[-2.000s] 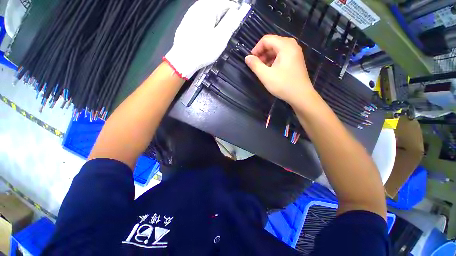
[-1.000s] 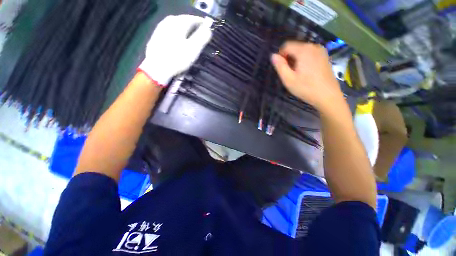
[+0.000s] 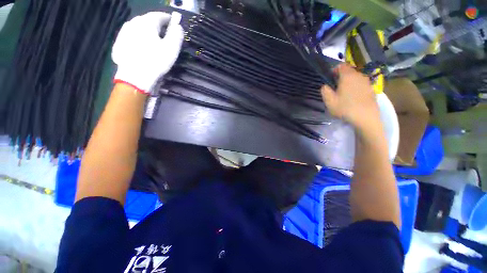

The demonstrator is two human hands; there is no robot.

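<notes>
My left hand (image 3: pixel 147 50), in a white knit glove with a red cuff edge, rests closed over a grey metal bar (image 3: pixel 152 106) at the left side of the dark table. A row of black cables (image 3: pixel 251 64) lies on the table, with small gold tips beside the glove. My bare right hand (image 3: pixel 350 98) is closed around a bundle of black cables (image 3: pixel 307 45) that rises toward the machine. Its fingertips are partly blurred. Other cables cross the row and end near the table's front right.
A thick pile of black cables (image 3: pixel 53 69) lies on the green mat at left. The green machine frame (image 3: pixel 368 9) is at the top. A white bucket (image 3: pixel 389 125) and brown carton (image 3: pixel 410 117) stand at right. Blue bins (image 3: pixel 408 205) are below the table.
My right hand has moved right and now holds a cable bundle. The view has shifted, so my gloved hand appears further left. The cables with coloured ends at the table's front no longer show there.
</notes>
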